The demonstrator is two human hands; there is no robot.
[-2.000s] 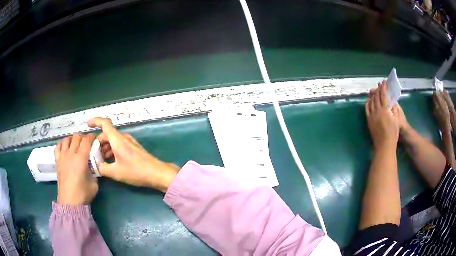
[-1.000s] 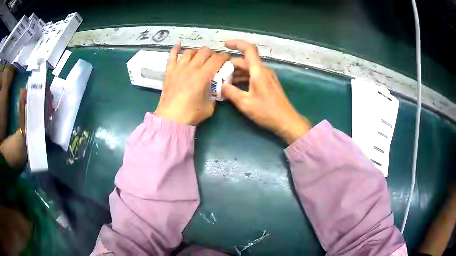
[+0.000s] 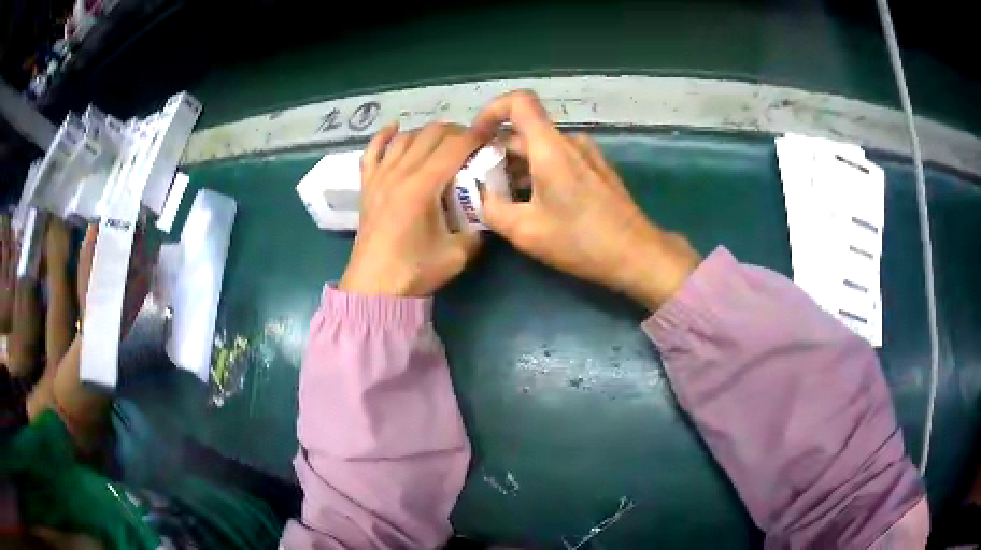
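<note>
A long white retail box [image 3: 331,191] with blue lettering lies on the green bench, its left end sticking out past my left hand. My left hand [image 3: 411,204] lies over the middle of the box and grips it. My right hand [image 3: 576,210] is at the box's right end, with thumb and fingers around a white end flap [image 3: 491,170]. The flap looks partly raised. The inside of the box is hidden by my fingers.
Folded leaflets [image 3: 837,236] with black bars lie at right beside a white cable [image 3: 925,247]. A pale metal rail [image 3: 667,104] runs beyond my hands. At left are a neighbour's pile of cartons [image 3: 161,145], loose white pieces [image 3: 202,281] and a green-sleeved person holding a white box [image 3: 108,306].
The view has swung left since the first frame, bringing the neighbour's cartons into view. My left hand stays on the box. My right fingers have shifted slightly at the flap.
</note>
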